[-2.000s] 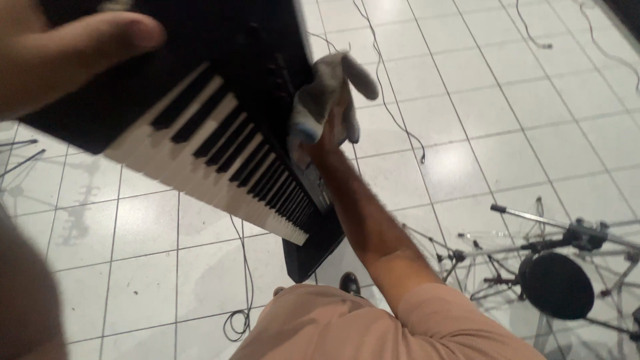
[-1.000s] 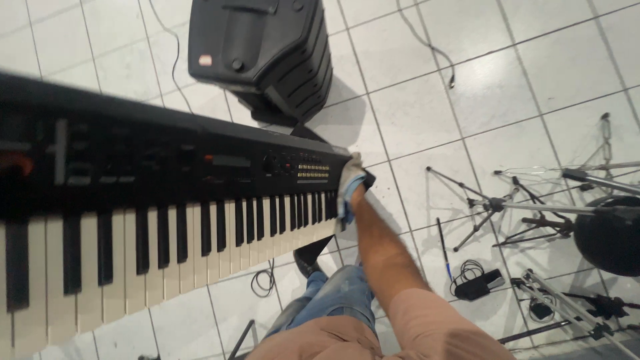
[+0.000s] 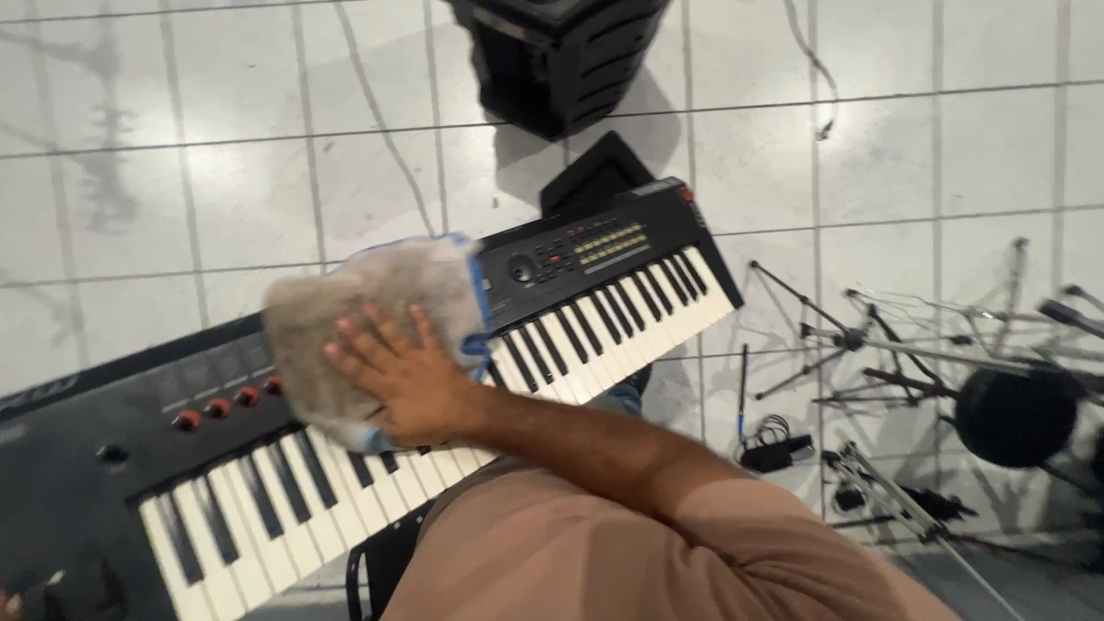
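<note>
A long black electronic keyboard with white and black keys lies slanting across the head view, its far end up at the right. My right hand rests flat with spread fingers on a grey-white cloth with blue edging. The cloth covers part of the control panel and reaches onto some keys in the middle. Red-ringed knobs show just left of it, and a round dial to its right. At the bottom left edge only a bit of my left hand shows; its grip is hidden.
A black speaker cabinet stands on the white tiled floor beyond the keyboard. Metal stands, a round black pad or seat and a small black device with a coiled cable are at the right. A cable lies at the upper right.
My right hand and the cloth have moved from the keyboard's right end to its middle, over the control panel. The view has shifted, and more of the keyboard's length shows.
</note>
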